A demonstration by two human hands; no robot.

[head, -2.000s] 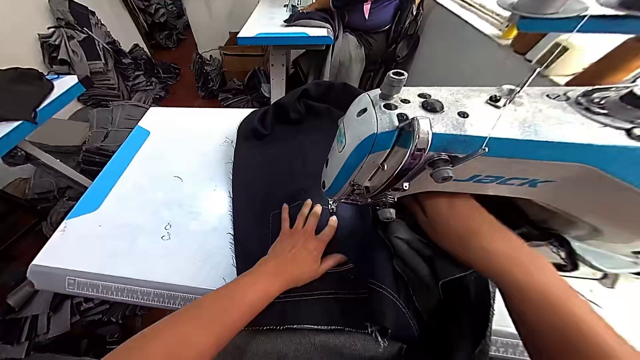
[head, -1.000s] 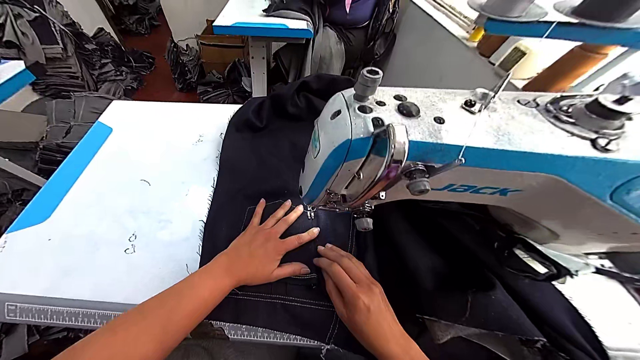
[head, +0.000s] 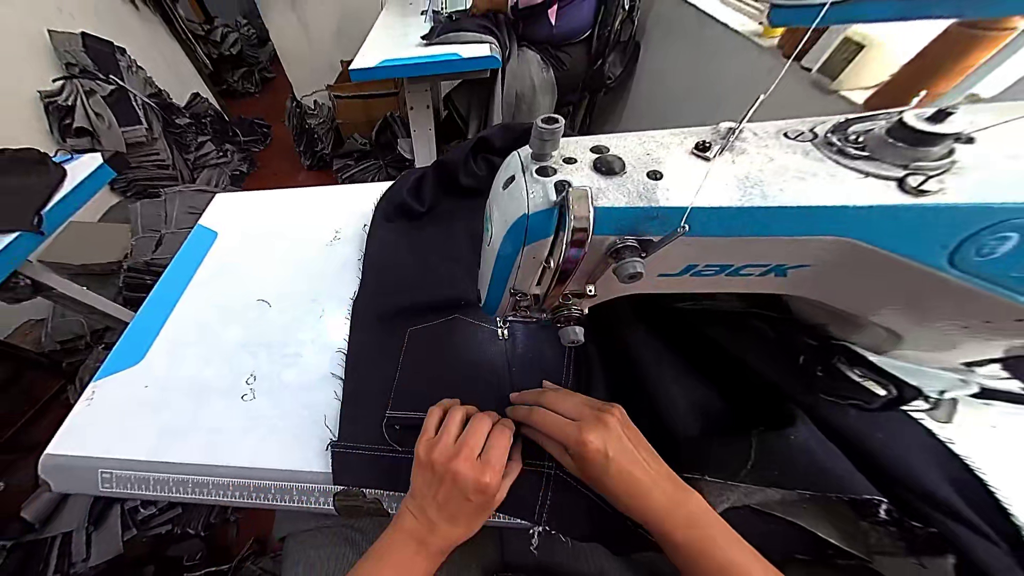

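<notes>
Dark denim fabric (head: 432, 264) with light stitch lines lies over the table edge and beneath the head of a Jack sewing machine (head: 720, 232). The presser foot (head: 502, 326) rests at the top corner of a stitched pocket (head: 452, 368). On the pocket's lower edge, my left hand (head: 462, 468) has its fingers curled onto the cloth, seemingly pinching it. My right hand (head: 596, 448) lies just right of it, fingertips on the denim near the left fingertips. The thumbs are mostly hidden, so the exact grip is unclear.
The white sewing table (head: 240, 320) has a ruler strip on its front edge and bits of thread on top. Stacked dark garment pieces (head: 168, 232) lie at the left. A person (head: 560, 32) sits at another table (head: 432, 48) behind. More dark cloth spreads under the machine arm.
My left hand has moved from lying flat with spread fingers beside the needle down to the pocket's lower edge. My right hand has come from beneath the machine arm to beside it.
</notes>
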